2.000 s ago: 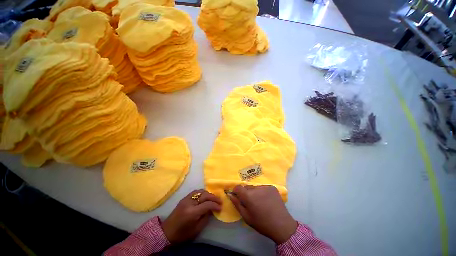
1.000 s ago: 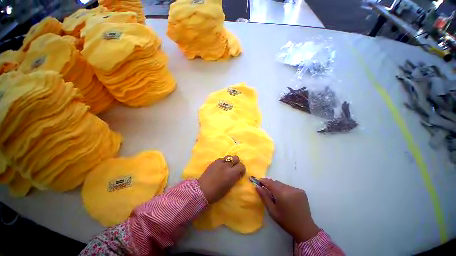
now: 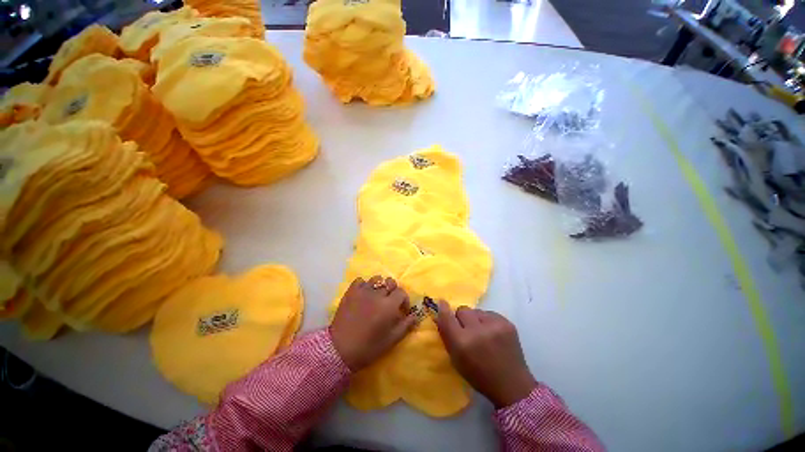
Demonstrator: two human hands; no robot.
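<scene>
A row of overlapping yellow fabric pieces (image 3: pixel 424 207) lies flat in front of me. My left hand (image 3: pixel 371 322) rests on the near part of the row, its fingertips at the left side of a small dark-and-pale patch (image 3: pixel 417 312). Whether it pinches the cloth is hidden. My right hand (image 3: pixel 485 349) holds a small dark-and-silver hand tool (image 3: pixel 430 305), probably thread snips, with its tip at the patch. Most of the tool is hidden by the fingers. Two more patches show at the far end of the row.
Tall yellow stacks (image 3: pixel 97 229) stand at left, another stack (image 3: pixel 357 53) at the far side. A small yellow pile (image 3: pixel 221 349) lies left of my sleeve. Clear plastic bags (image 3: pixel 556 101), dark brown parts (image 3: pixel 609 222), a yellow line (image 3: pixel 697 185) and grey strips (image 3: pixel 768 177) are at right.
Since two seconds ago both hands have moved from the row's near edge farther up the cloth. Since one second ago the right hand and tool have come closer to the left fingertips, at the patch.
</scene>
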